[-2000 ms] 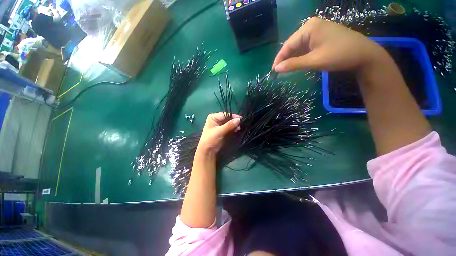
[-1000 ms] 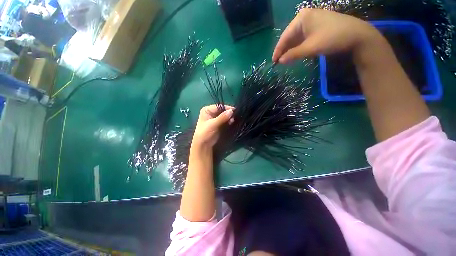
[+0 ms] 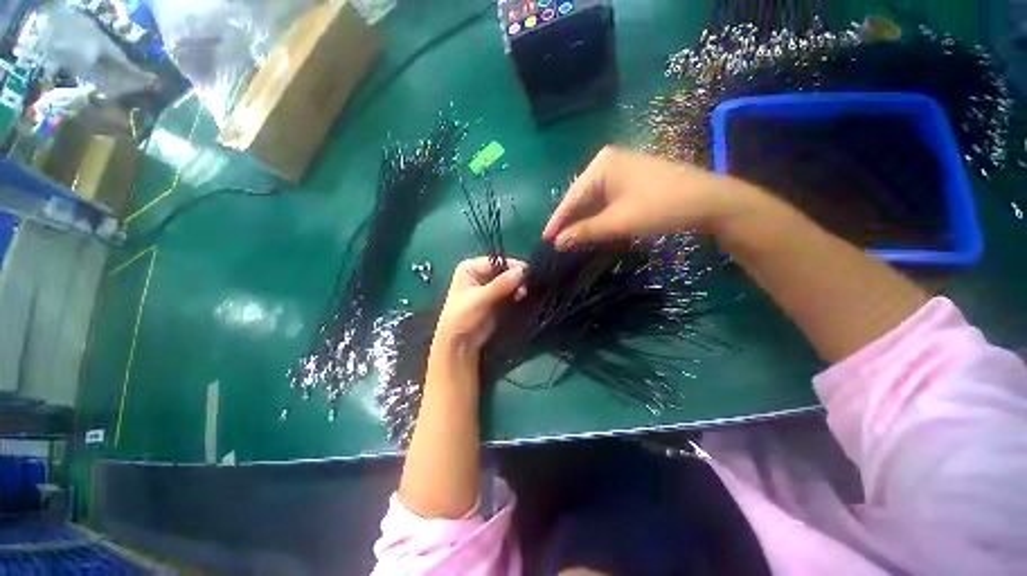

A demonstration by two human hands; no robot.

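Observation:
My left hand (image 3: 475,302) is closed around a few thin black wires (image 3: 487,225) that stand up out of the fist, at the left side of a fanned pile of black wires (image 3: 597,298). My right hand (image 3: 603,200) is over the upper part of the pile, thumb and fingertips pinched together close to the left hand; whether a wire is between them cannot be made out. The pile's silver tips point right and also down-left beneath my left forearm. A long bunch of black wires (image 3: 389,231) lies to the left, silver ends nearer me.
A blue tray (image 3: 957,214) with dark contents is at the right, with more wires (image 3: 766,54) behind it. A black box (image 3: 561,68) with coloured round tops, a green tag (image 3: 487,158) and a cardboard box (image 3: 304,90) lie beyond. Small silver bits (image 3: 422,271) lie between the bunches.
My right hand has come down and left from above the pile's top to close beside my left hand. My left hand still holds the few upright wires.

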